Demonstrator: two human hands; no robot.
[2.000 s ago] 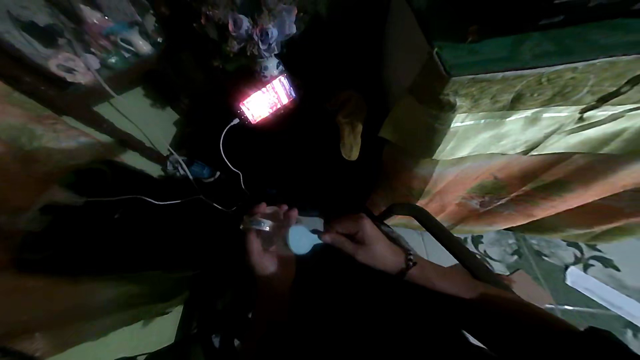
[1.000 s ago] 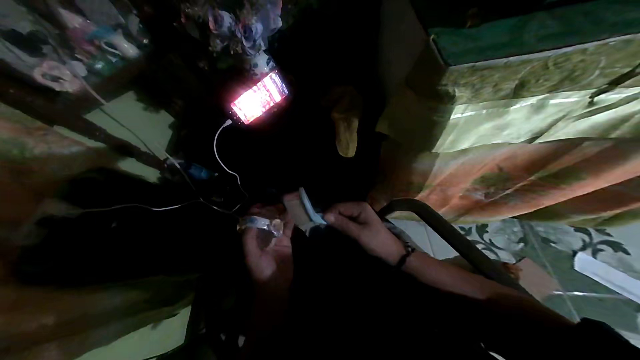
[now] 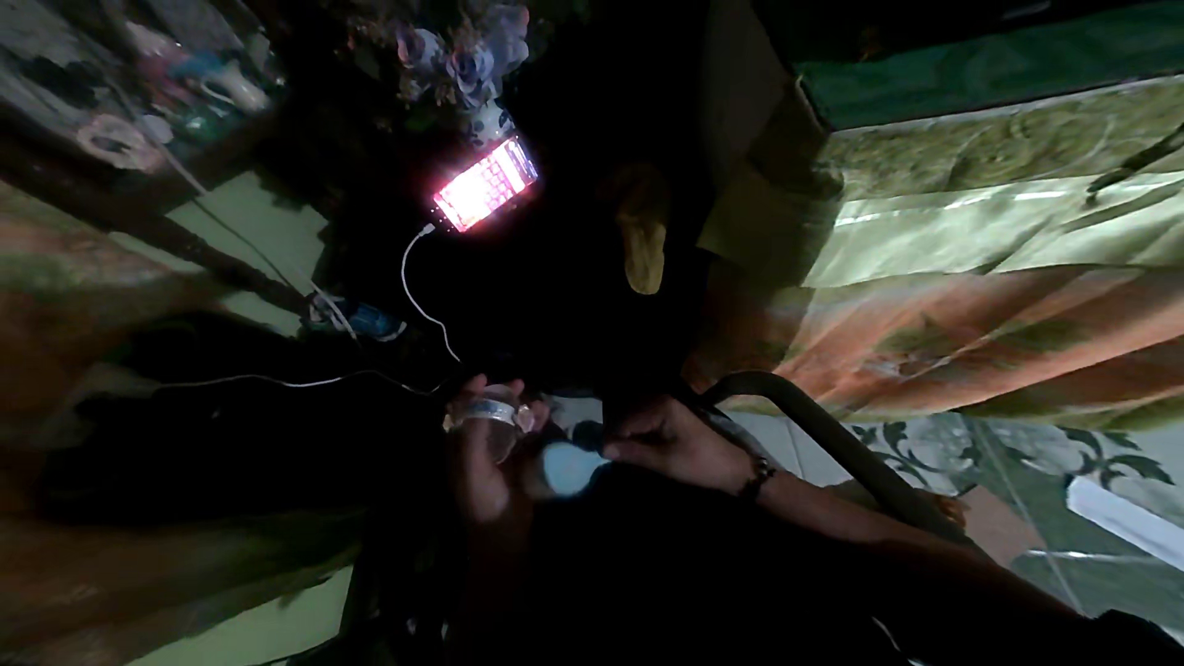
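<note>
The light is very dim. My left hand (image 3: 483, 462) is wrapped round a small clear container or roll with a pale band (image 3: 490, 409); which of these it is I cannot tell. Just to its right, my right hand (image 3: 680, 444), with a dark bracelet at the wrist, pinches a flat pale-blue rounded piece (image 3: 569, 469) between thumb and finger. The piece's broad face shows, close beside my left hand. Dark surroundings hide what lies beneath both hands.
A lit phone (image 3: 486, 185) with a white charging cable (image 3: 404, 268) lies ahead, near artificial flowers (image 3: 472, 65). A curved dark metal bar (image 3: 832, 444) passes beside my right forearm. Patterned curtains (image 3: 999, 324) hang at the right, above floor tiles (image 3: 925, 444).
The pale-blue piece has turned from a narrow, edge-on view one second ago to its broad face. Both hands have stayed close together.
</note>
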